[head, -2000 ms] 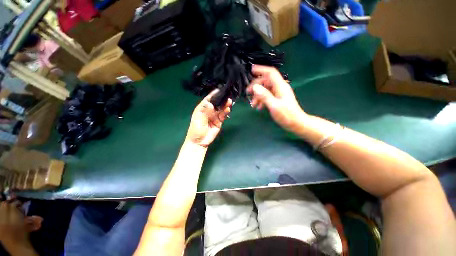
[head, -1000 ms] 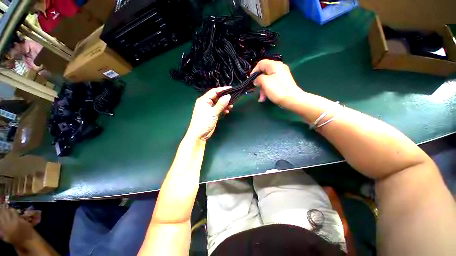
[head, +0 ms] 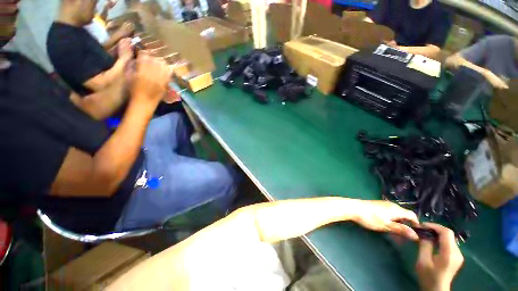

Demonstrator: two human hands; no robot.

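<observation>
A folded black cable bundle [head: 427,232] is held between my two hands at the lower right, just in front of the cable pile. My left hand [head: 392,219] grips its left end with the fingertips. My right hand [head: 440,256] holds its other end; the fingers hide part of it. The black cable pile [head: 417,173] with small shiny tips lies on the green mat [head: 272,136] beyond my hands.
A second black heap [head: 264,74] lies further left. A closed carton [head: 321,59] and a black electronic unit [head: 389,82] stand behind. A labelled carton [head: 491,170] and a blue bin [head: 510,224] are right. A seated person [head: 74,131] is at my left.
The view has swung left, bringing neighbours into sight and shifting the pile and my hands right. Both hands still hold the cable bundle, now closer together.
</observation>
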